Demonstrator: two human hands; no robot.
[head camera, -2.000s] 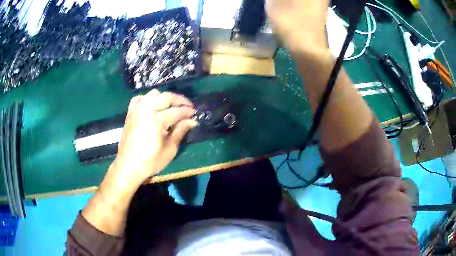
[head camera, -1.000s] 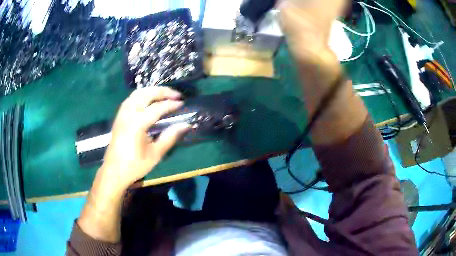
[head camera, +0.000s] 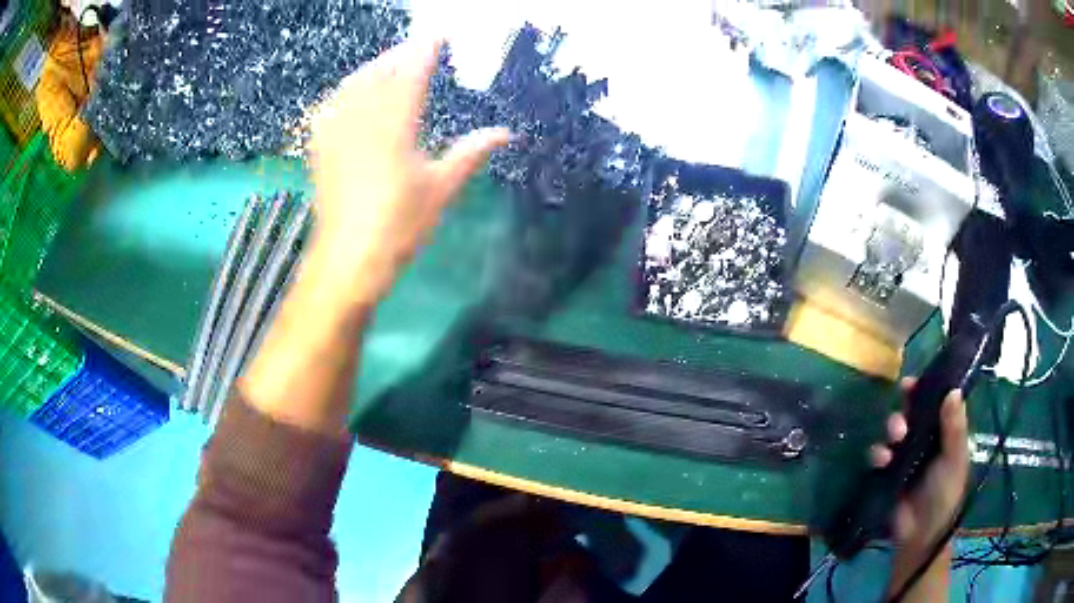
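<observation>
My left hand (head camera: 383, 159) is raised over the front of the dark stock pile (head camera: 253, 77), thumb and fingers apart, with nothing seen in it. My right hand (head camera: 930, 471) is at the right bench edge, closed around the black electric screwdriver (head camera: 907, 454). The long black fixture (head camera: 624, 401) lies on the bench between the hands. Its lengthwise groove shows no white strip, and a round silver feature (head camera: 791, 443) is near its right end. The square black parts tray (head camera: 715, 253) behind it is heaped with silver fittings.
Grey strips (head camera: 242, 306) lie side by side at the left bench edge, under my left forearm. The pale screw feeder (head camera: 889, 200) stands back right on a wooden base (head camera: 842, 338). Black cords hang at the right. Blue (head camera: 100, 401) and green crates stand left, off the bench.
The view has turned left. My left hand has left the fixture and moved to the pile. The white strip is gone from the fixture. My right hand has come from the feeder to the bench edge.
</observation>
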